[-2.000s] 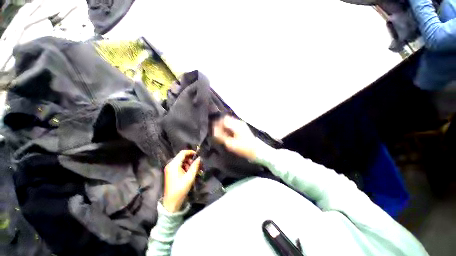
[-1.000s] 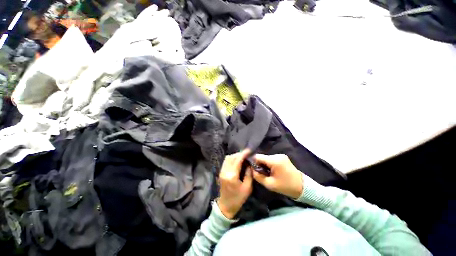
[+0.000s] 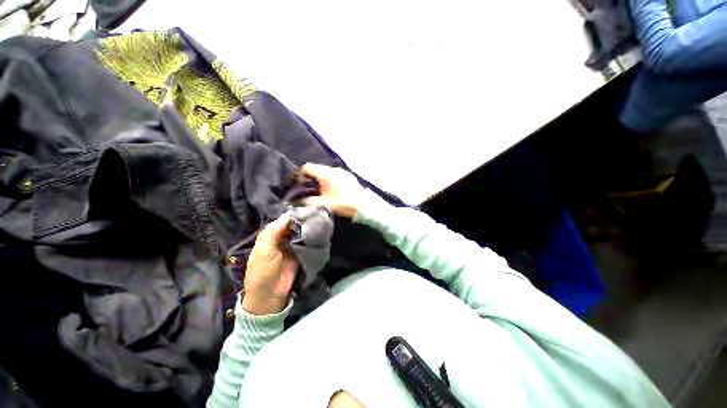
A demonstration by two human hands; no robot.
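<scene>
A charcoal denim jacket point(image 3: 151, 231) lies bunched over the left side and in front of me. Yellow-green feather-like embroidery point(image 3: 203, 100) shows on its panel near the table edge. My left hand point(image 3: 271, 267) grips a bunched, lighter grey part of the jacket with thumb and fingers. My right hand point(image 3: 331, 191) holds dark cloth just beside and above it, its fingertips partly hidden in the fold. Whether a small tool is in the right fingers I cannot tell. Brass-coloured buttons show at the left and below my left hand.
A white table point(image 3: 446, 72) extends beyond the jacket, with its edge running diagonally. A person in blue point(image 3: 677, 48) is at the upper right beside dark cloth. A blue bin or bag point(image 3: 566, 267) is below the table. A pale garment pile point(image 3: 36, 17) is at the upper left.
The view has swung right and closer. My hands were together on a dark edge; now the left holds a bunched grey piece and the right has moved slightly up the cloth. More embroidery shows.
</scene>
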